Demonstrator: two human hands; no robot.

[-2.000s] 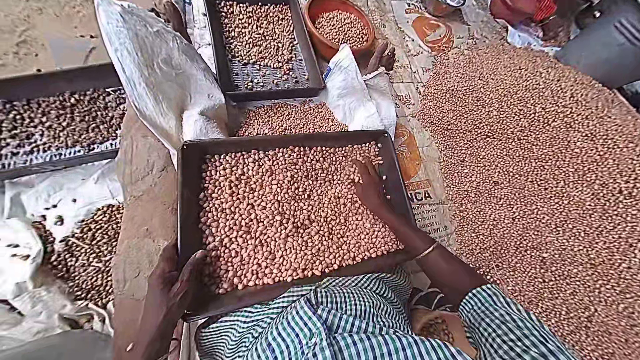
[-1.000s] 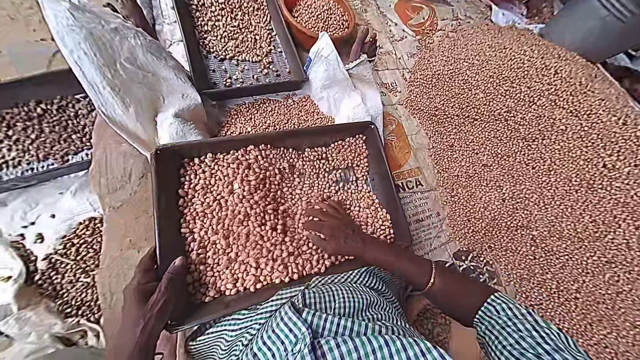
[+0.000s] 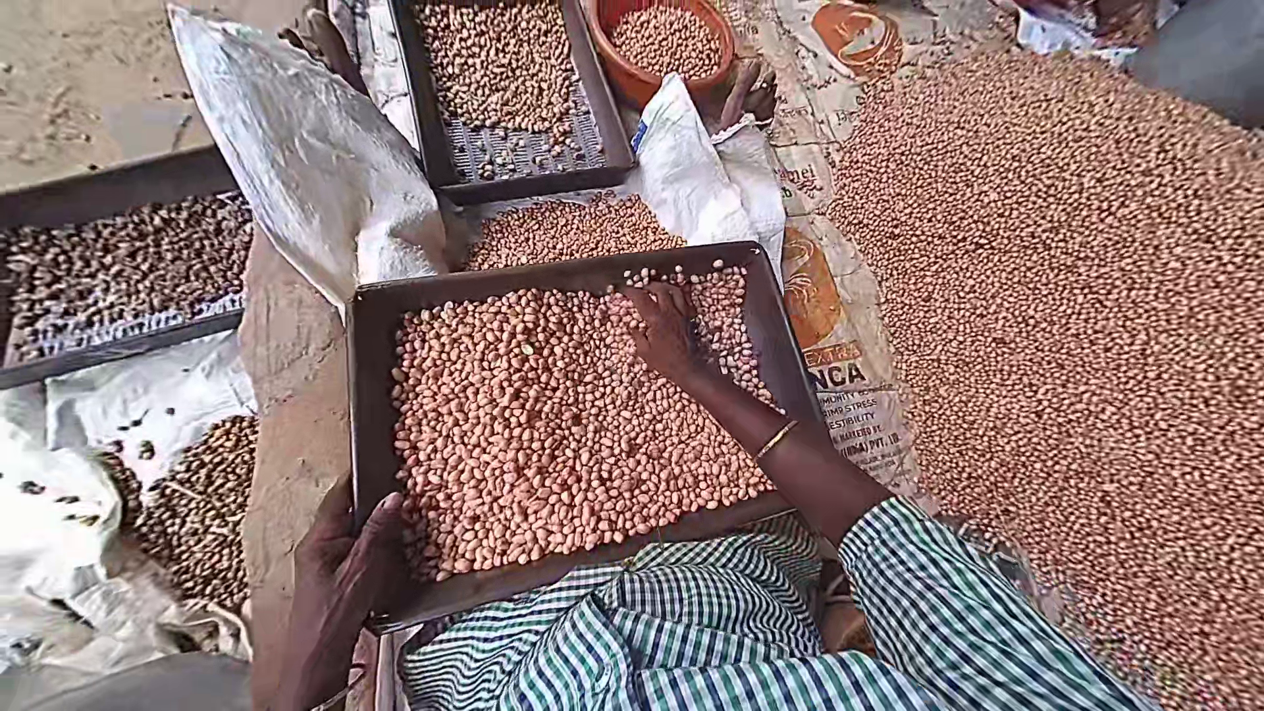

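A dark rectangular sieve tray (image 3: 765, 341) rests at my lap, filled with a layer of pinkish-brown nuts or kernels (image 3: 553, 425). My left hand (image 3: 360, 558) grips the tray's lower left side, thumb over the rim and the other fingers partly hidden beneath. Near the far right part of the tray, my right hand (image 3: 664, 326) lies on the kernels with its fingers bent among them; whether it holds any cannot be seen. A thin bangle circles the right wrist. Just beyond the tray's far rim, more kernels (image 3: 578, 229) lie on a sack.
A large heap of kernels (image 3: 1066, 296) spreads over a printed sack sheet (image 3: 859, 395) on the right. Ahead stand another tray (image 3: 538, 181) and an orange-brown bowl (image 3: 647, 89), with someone's foot (image 3: 750, 94) beside it. A white sack (image 3: 306, 148), a third tray (image 3: 118, 346) and darker nuts (image 3: 202, 513) are at left.
My right hand has moved from the kernels near the middle right to the far right part of the tray. The left hand keeps its grip on the tray.
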